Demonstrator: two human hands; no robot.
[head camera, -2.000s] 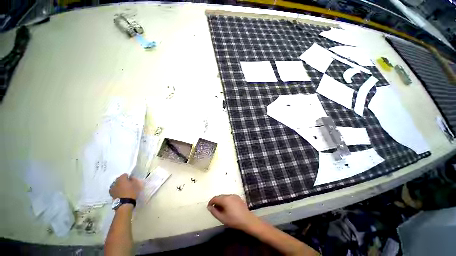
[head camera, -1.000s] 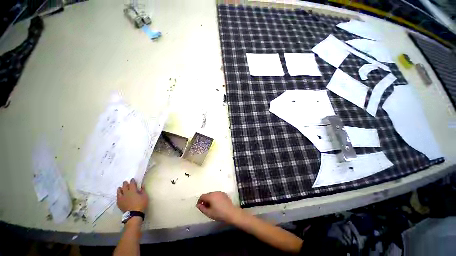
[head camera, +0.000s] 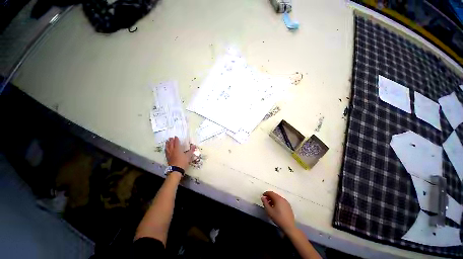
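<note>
My left hand (head camera: 177, 154), with a dark watch on the wrist, rests on the lower end of a small stack of white printed paper slips (head camera: 168, 109); its fingers lie flat and slightly apart. My right hand (head camera: 276, 206) is at the table's near edge with its fingers curled together; whether it holds something tiny cannot be told. A loose stack of white pattern sheets (head camera: 238, 98) lies on the bare table beyond and between the hands.
An open two-part box (head camera: 299, 146) of speckled grey contents sits right of the sheets. Plaid fabric (head camera: 370, 167) with white pattern pieces (head camera: 421, 152) and a metal weight (head camera: 437, 200) lies at right. Dark plaid offcuts (head camera: 119, 12) and a blue strip (head camera: 291, 21) lie at the far side.
The view has swung left. My left hand has moved from the loose pattern stack to the smaller paper slips on its left. My right hand stays curled near the table edge.
</note>
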